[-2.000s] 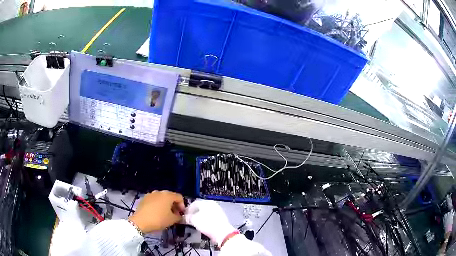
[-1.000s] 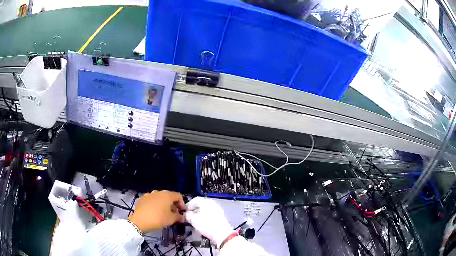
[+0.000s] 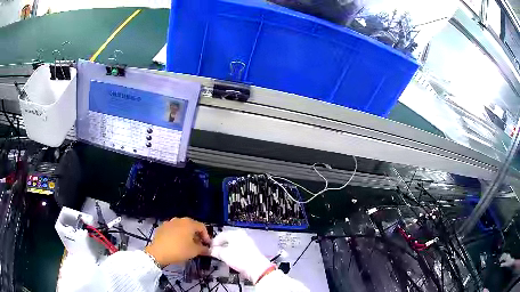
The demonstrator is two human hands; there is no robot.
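Observation:
My left hand (image 3: 180,242), with bare-looking fingers, is over the white board (image 3: 302,251) at the lower middle. My right hand (image 3: 236,251), in a thin white glove, is beside it. Their fingertips meet around something small and dark that they mostly hide; I cannot tell what it is. Small black parts (image 3: 202,267) and thin black strips lie on the board below the hands. A red-handled tool (image 3: 102,236) stands by the white holder (image 3: 71,223) at the board's left.
A blue tray of metal-ended parts (image 3: 265,201) and a dark parts heap (image 3: 165,191) lie behind the board. Black harnesses (image 3: 393,245) lie at right. A dark box with coloured buttons (image 3: 41,183) is at left. A rail (image 3: 319,134) with an instruction card (image 3: 137,111) and a blue crate (image 3: 285,57) are behind.
Both hands stay in nearly the same place with their fingertips together, with only slight finger movement. A small pale shape, maybe a hand, shows at the far right edge.

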